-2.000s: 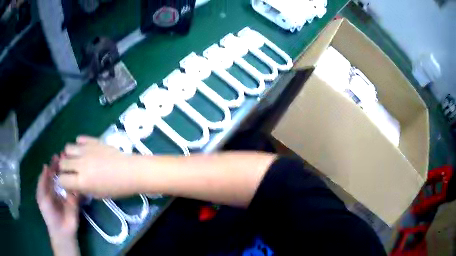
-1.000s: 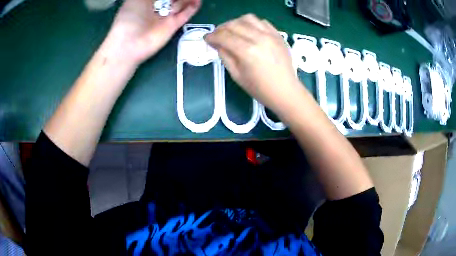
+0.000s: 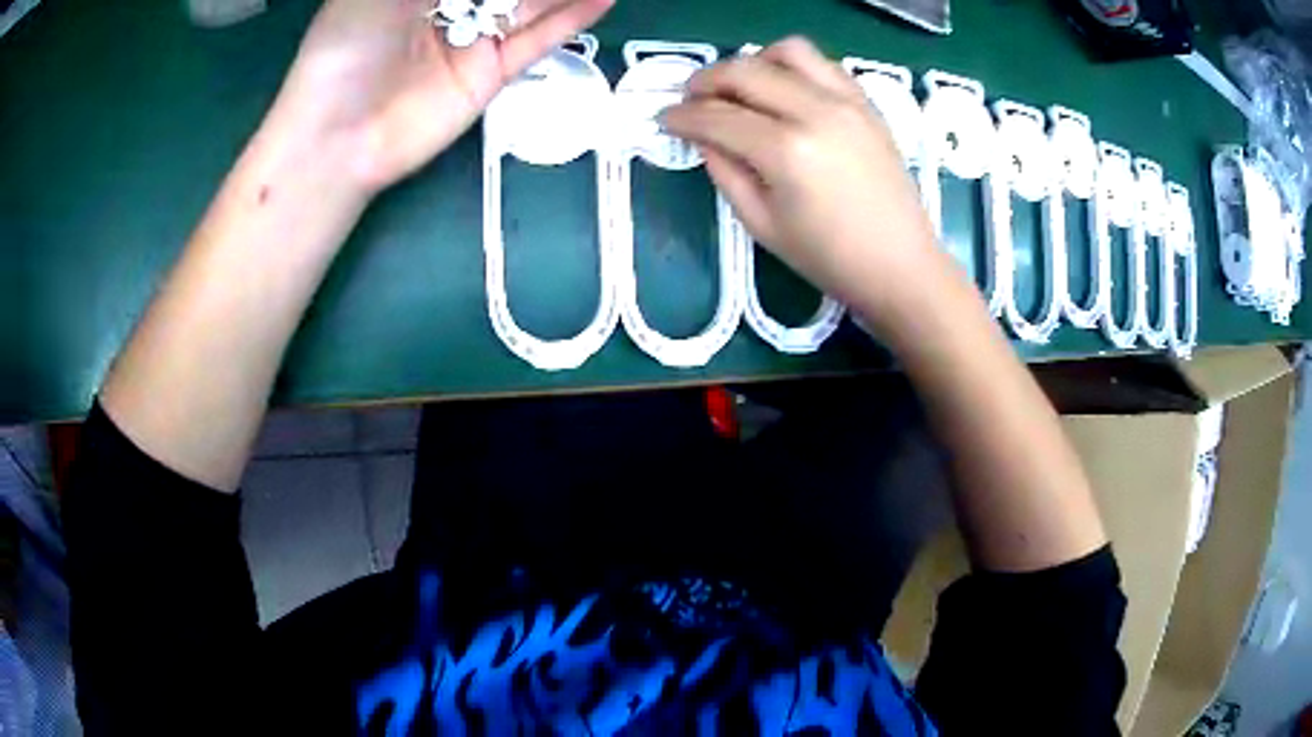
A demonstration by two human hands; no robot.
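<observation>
A row of several white plastic housings [image 3: 547,123], overlapping side by side, lies on the green bench with the disc ends away from me and the open loops towards me. My left hand [image 3: 410,87] is palm up at the top left, with several small white plastic inserts [image 3: 472,17] in it. My right hand [image 3: 813,166] is over the second and third housings from the left. Its fingertips are pinched together at the second housing's disc. Whether they hold an insert is hidden. My right hand covers part of the housings beneath it.
A heap of white housings [image 3: 1255,238] lies at the bench's right end, beside a crinkled clear bag [image 3: 1266,79]. A dark device [image 3: 1130,22] and a grey metal plate [image 3: 921,12] are at the far side. An open cardboard carton [image 3: 1137,482] stands against the near edge at right.
The view has swung from the row's side to facing it. Since one second ago, my right hand has moved from the first housing's disc to the second's. My left hand remains palm up with the inserts.
</observation>
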